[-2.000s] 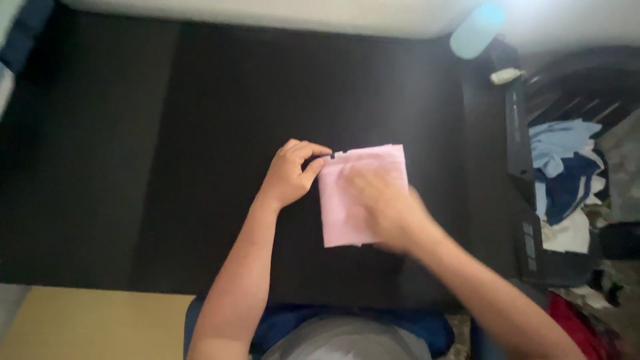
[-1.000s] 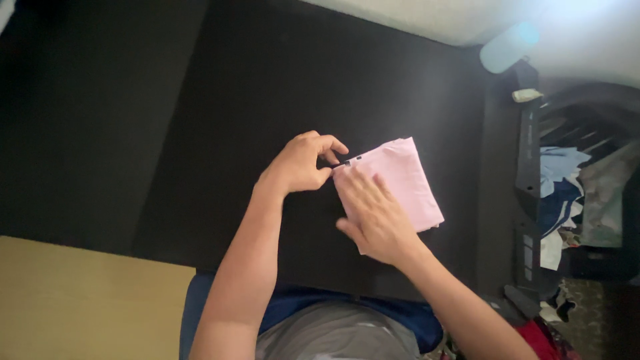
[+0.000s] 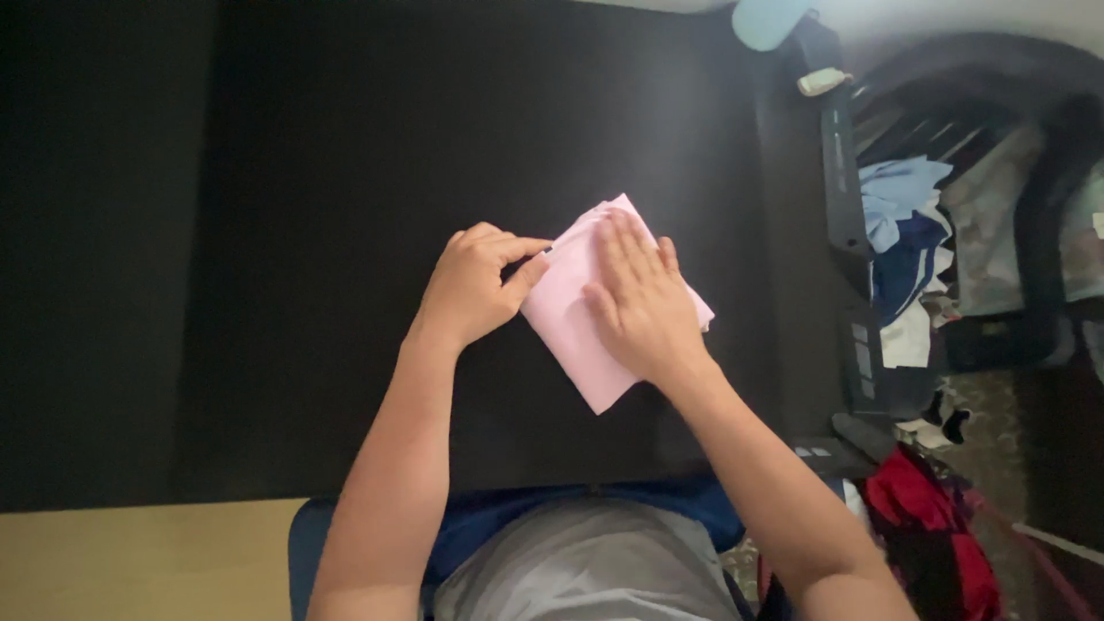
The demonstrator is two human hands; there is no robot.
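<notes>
A folded pink cloth (image 3: pixel 569 323) lies turned at an angle on the black tabletop (image 3: pixel 345 147). My left hand (image 3: pixel 481 280) pinches its upper left edge between thumb and index finger, where a small dark and white detail shows. Flat on top of the cloth rests my right hand (image 3: pixel 642 302), palm down, its fingers pointing up toward the far corner. The part of the cloth under the right palm is hidden.
At the right stands a black container (image 3: pixel 1044 259) with a light blue garment (image 3: pixel 901 190) and other clothes. A pale blue object (image 3: pixel 768 19) is at the far right corner, near a small whitish item (image 3: pixel 821 82). Red and black fabric (image 3: pixel 927 517) lies lower right.
The pink cloth has turned on the tabletop from nearly square to me to a slanted position. My right hand has moved up over the cloth toward its far corner since a second ago.
</notes>
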